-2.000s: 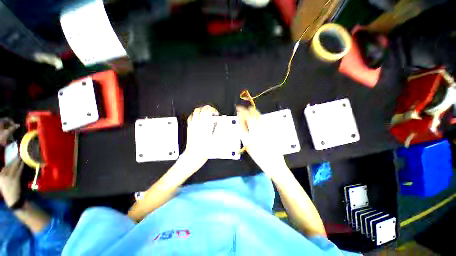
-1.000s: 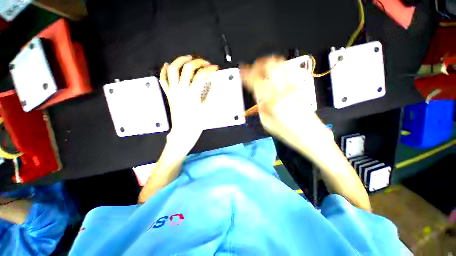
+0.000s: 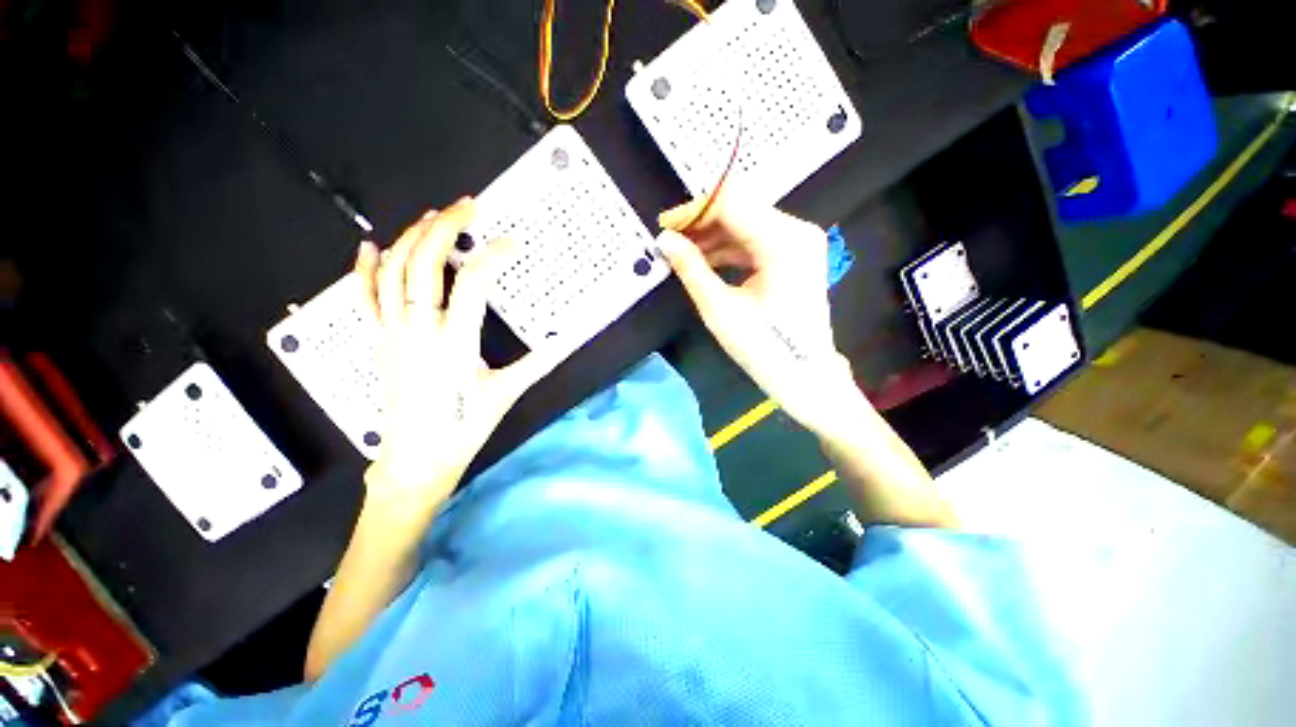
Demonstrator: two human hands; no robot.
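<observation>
A white box [image 3: 562,234] lies feet-up on the bench, tilted in view. My left hand [image 3: 434,341] is spread over this box's left side and the neighbouring white box [image 3: 334,355], partly covering both; its fingers are apart. My right hand [image 3: 760,291] is at the first box's right corner, thumb and finger pinched on a thin red-yellow wire lead [image 3: 729,171] that stands up from the fingertips. Whether it touches the box cannot be told. Another feet-up white box [image 3: 746,107] lies above my right hand, and one [image 3: 213,452] lies at the far left.
A yellow-red wire loop [image 3: 580,107] and thin black leads [image 3: 341,203] lie on the black bench [image 3: 327,85]. Boxes [image 3: 981,334] stand in a dark rack below right, near a blue bin [image 3: 1130,128]. Red holders are at the left and upper right edges.
The view has turned and shifted. My right hand, blurred over the right-hand box before, is now at the middle box's corner with the wire. My left hand stays on the boxes.
</observation>
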